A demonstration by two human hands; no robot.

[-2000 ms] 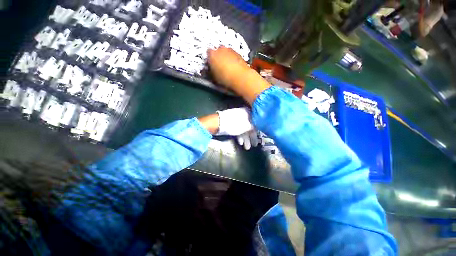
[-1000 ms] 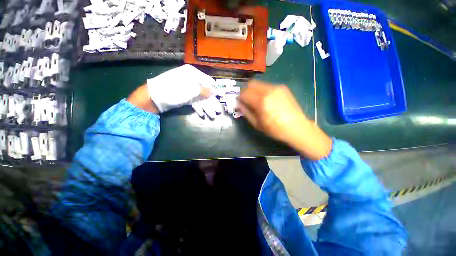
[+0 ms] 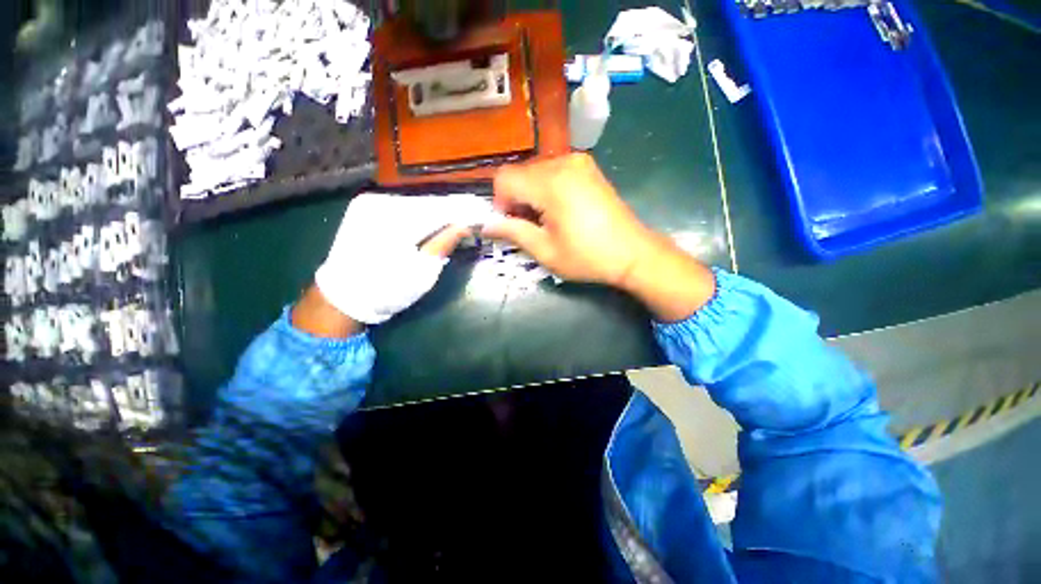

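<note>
My left hand (image 3: pixel 382 257), in a white glove, and my bare right hand (image 3: pixel 577 217) meet at the fingertips over the dark green mat, just in front of the orange base plate (image 3: pixel 462 146). The fingers seem to pinch something small between them, but it is mostly hidden and I cannot tell what it is. Several white plastic parts (image 3: pixel 502 277) lie on the mat just below the fingertips, partly covered by the hands. A silvery-white fixture (image 3: pixel 459 86) sits on the orange base.
A dark tray (image 3: pixel 325 143) heaped with white parts is left of the base. Trays of white parts (image 3: pixel 80 245) stand far left. A whitish bottle (image 3: pixel 589 111), blue cylinder (image 3: pixel 624 69) and crumpled wipe (image 3: pixel 653 37) are right of the base. A blue tray (image 3: pixel 879 234) lies further right.
My right hand has come back from the loose-parts tray to the mat and moved up against my left fingertips. My left hand has shifted slightly. The view has turned and moved.
</note>
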